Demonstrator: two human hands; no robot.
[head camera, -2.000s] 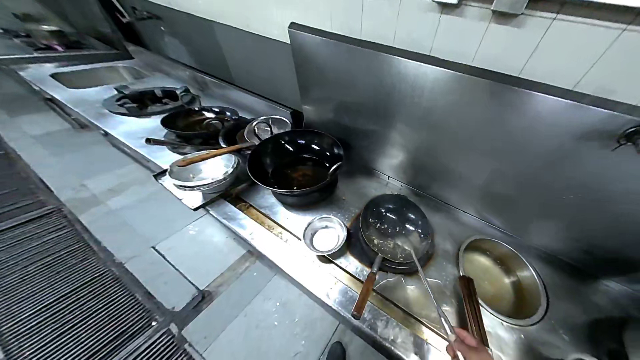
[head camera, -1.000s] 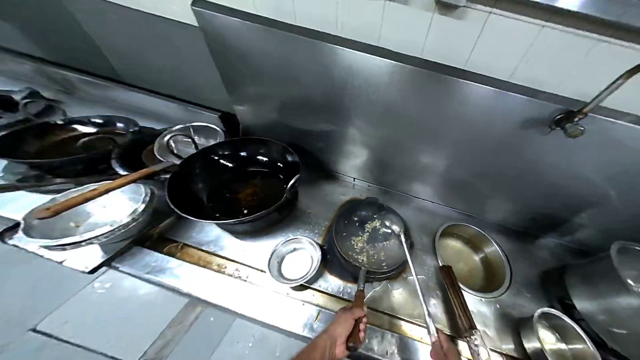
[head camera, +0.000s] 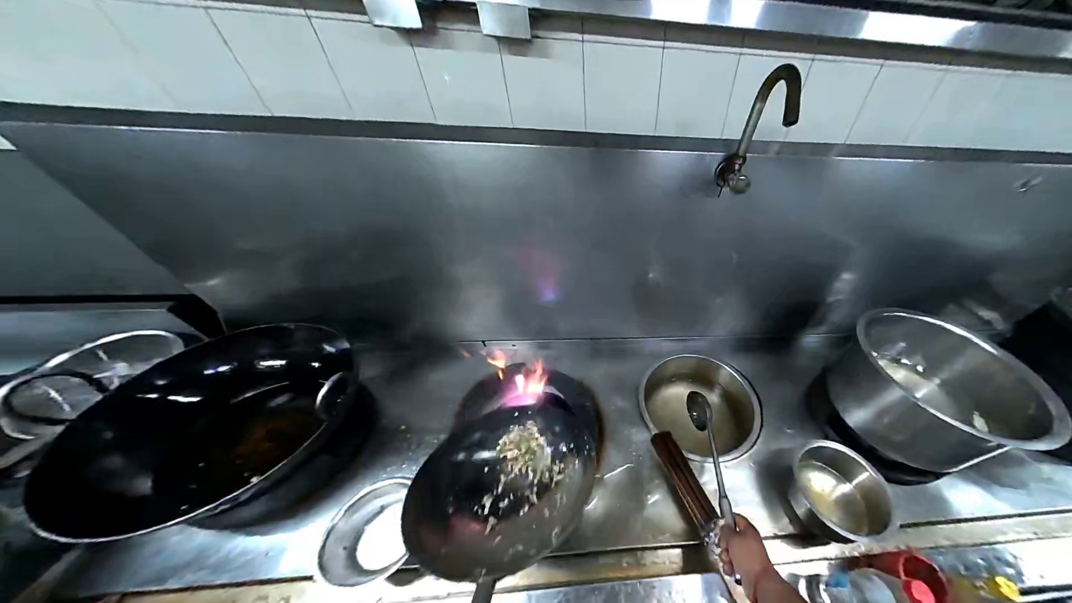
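A black wok (head camera: 502, 490) is tilted at the front of a burner (head camera: 578, 394), with chopped food (head camera: 525, 456) in it and flames rising at its far rim. Its handle runs off the bottom edge, and my left hand is out of view. My right hand (head camera: 745, 548) is shut on the handle of a metal ladle (head camera: 712, 444), whose bowl hangs over a round steel pot (head camera: 703, 389) of liquid. Beside that hand lies a dark wooden handle (head camera: 682, 477) with a wrapped lower end.
A large black wok (head camera: 201, 427) stands at the left, with a strainer (head camera: 100, 368) behind it. A steel bowl (head camera: 368, 536) holds something white. At the right are a big pot (head camera: 946, 394) and a small pot (head camera: 842, 490). A faucet (head camera: 741, 151) juts from the wall.
The wok has come off its burner toward me and tilted, and flames have appeared behind it. The ladle has left the wok for the round pot. The view has swung right.
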